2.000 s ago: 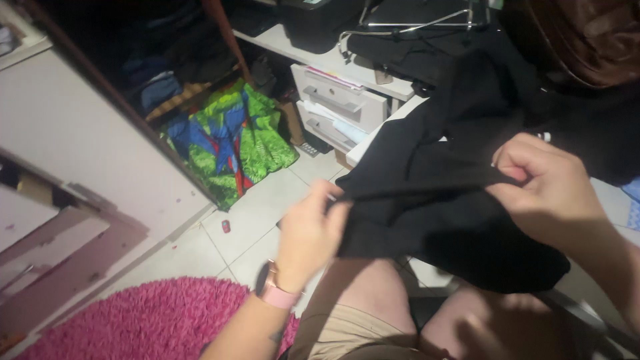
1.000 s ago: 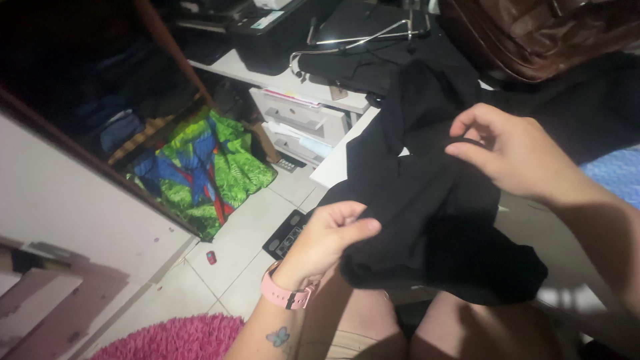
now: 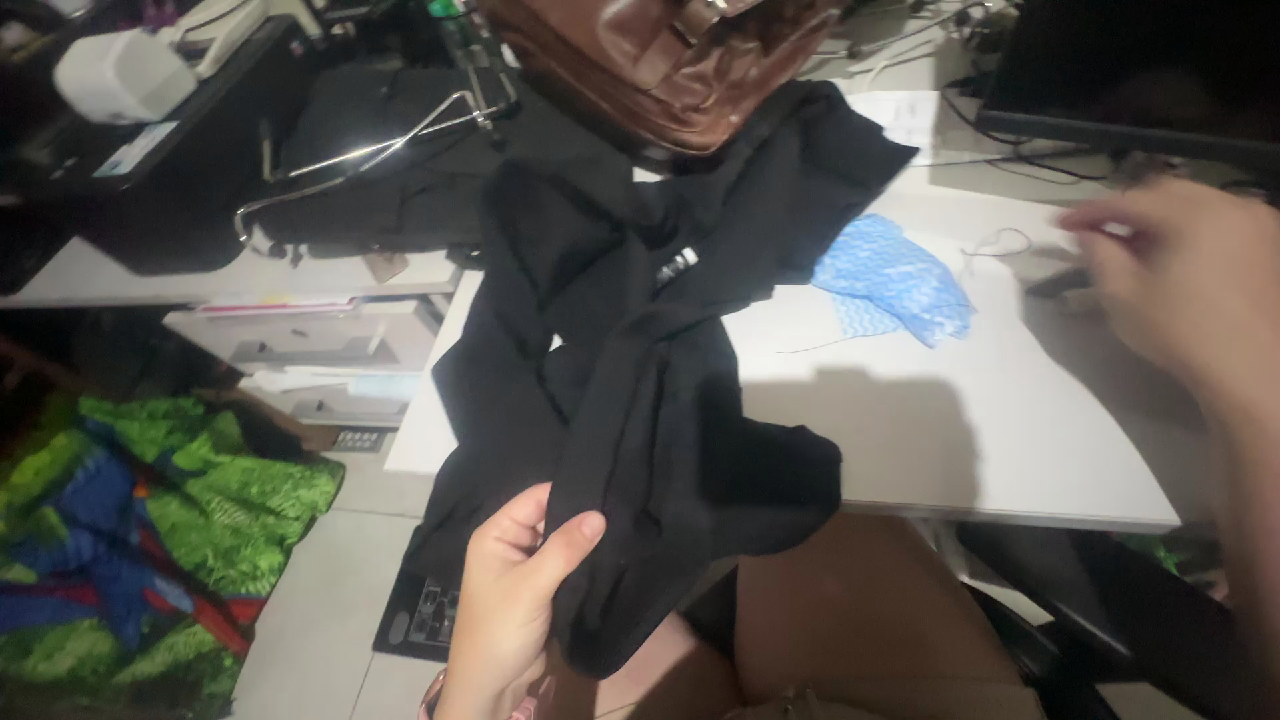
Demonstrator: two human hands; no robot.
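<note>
A black garment (image 3: 640, 400) with a small white label lies partly on the white desk and hangs over its front edge above my lap. My left hand (image 3: 520, 590) pinches a fold of it near the lower end, thumb on top. My right hand (image 3: 1150, 260), blurred, is raised over the right part of the desk, away from the garment. Whether something small is between its fingertips cannot be told. A blue patterned cloth (image 3: 895, 280) lies on the desk between the garment and my right hand, with a thin dark thread beside it.
A brown leather bag (image 3: 680, 70) stands behind the garment. A metal hanger (image 3: 370, 160) rests on dark fabric at the back left. A monitor (image 3: 1140, 80) and cables occupy the back right. White drawers (image 3: 310, 340), a green patterned cloth (image 3: 210, 500) and the desk's front edge (image 3: 1010, 515) are nearby.
The view has swung right. Both hands were at the black garment two seconds ago; my right hand has since moved off it to the right, while my left hand keeps hold.
</note>
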